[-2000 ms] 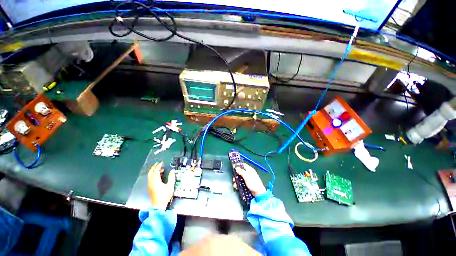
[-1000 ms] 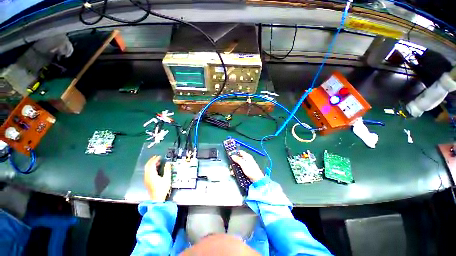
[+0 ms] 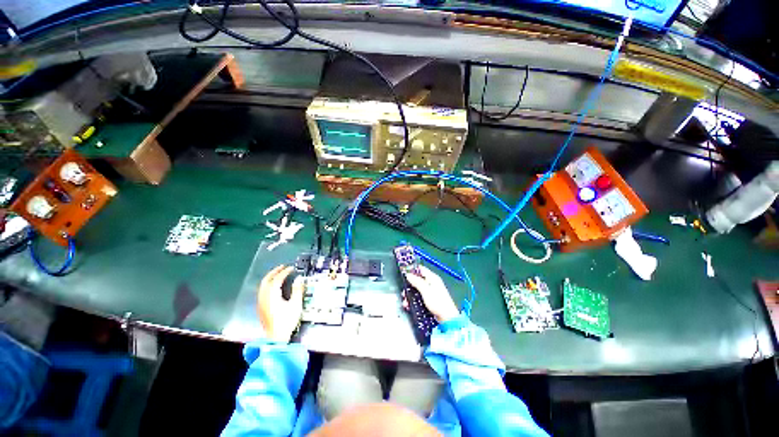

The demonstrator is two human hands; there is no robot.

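The circuit board (image 3: 325,297) lies on a pale sheet (image 3: 369,335), with dark cables at its far edge. My left hand (image 3: 280,309) is at the board's left side, thumb and fingers around a small black module (image 3: 289,284), mostly hidden by the hand. My right hand (image 3: 434,295) is closed on a long black remote control (image 3: 407,266) at the sheet's right side, its far end pointing away from me. A flat dark box (image 3: 366,268) lies just right of the board's far edge.
An oscilloscope (image 3: 386,141) stands behind. An orange test box (image 3: 589,203) is at right, another (image 3: 61,198) at left. A blue cable (image 3: 410,174) arches behind the board. Other boards lie left (image 3: 190,235) and right (image 3: 529,305), (image 3: 587,308). A tape roll (image 3: 531,245) lies behind the right pair.
The camera view has shifted slightly between frames. Both hands stay in about the same places beside the board and on the remote control.
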